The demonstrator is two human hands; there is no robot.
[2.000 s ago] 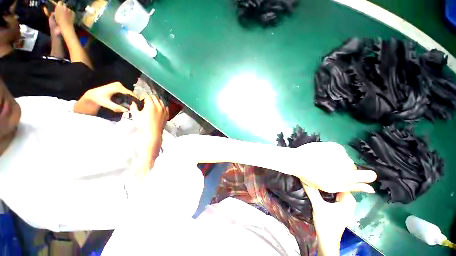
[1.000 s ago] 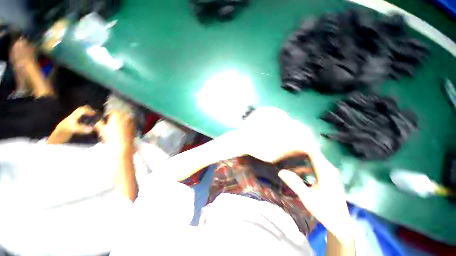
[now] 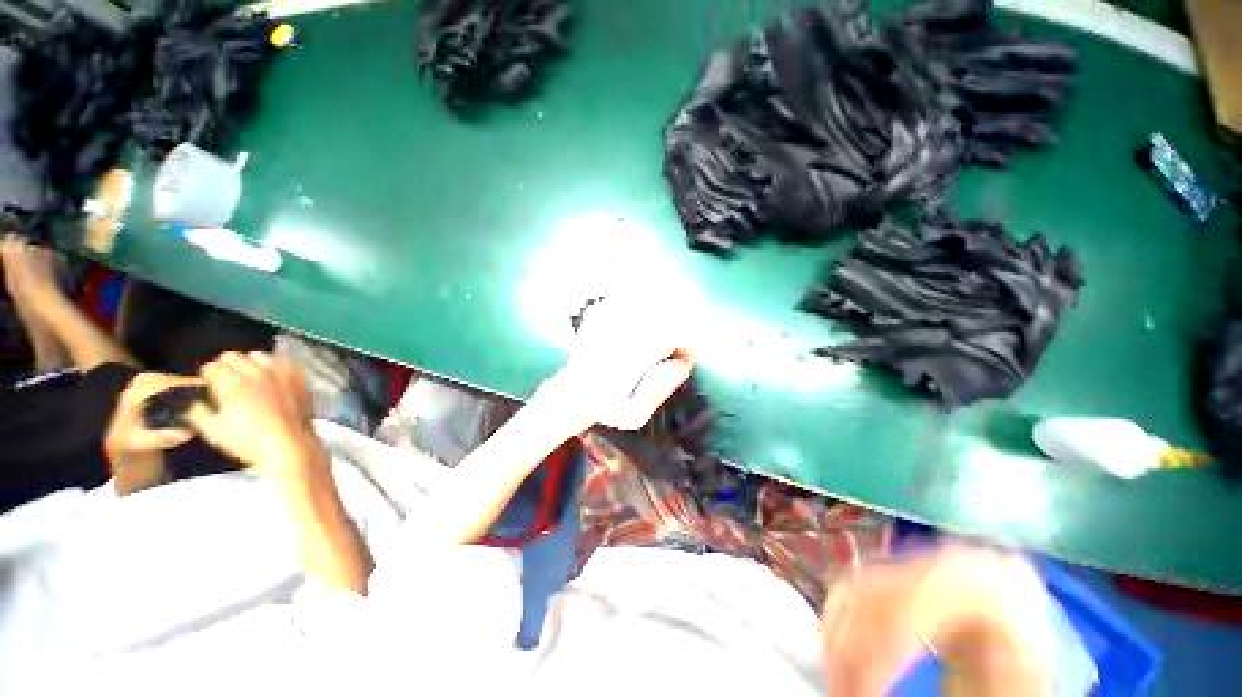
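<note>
My left hand [image 3: 629,357] is over the near table edge, overexposed, with its fingers closed on a bunch of black pieces [image 3: 688,429]. Dark ragged ends show beyond the hand and below it. My right hand [image 3: 947,620] is low at the right beside the blue bin, strongly blurred; its fingers and anything in them cannot be made out. A large heap of black pieces [image 3: 817,130] and a smaller bunch [image 3: 953,306] lie on the green table. A white glue bottle [image 3: 1096,445] with a yellow nozzle lies on its side near the right edge.
A neighbour's hands [image 3: 225,409] hold a dark piece at the left. A whitish tub [image 3: 198,187] and slim white bottle [image 3: 234,248] stand nearby. More black bunches [image 3: 493,48] lie farther back. A dark packet [image 3: 1180,177] lies right; a blue bin [image 3: 1110,633] is below.
My hands have parted: the left moved left with the black bunch, the right dropped down to the lower right. The view has turned, and the table things sit farther left.
</note>
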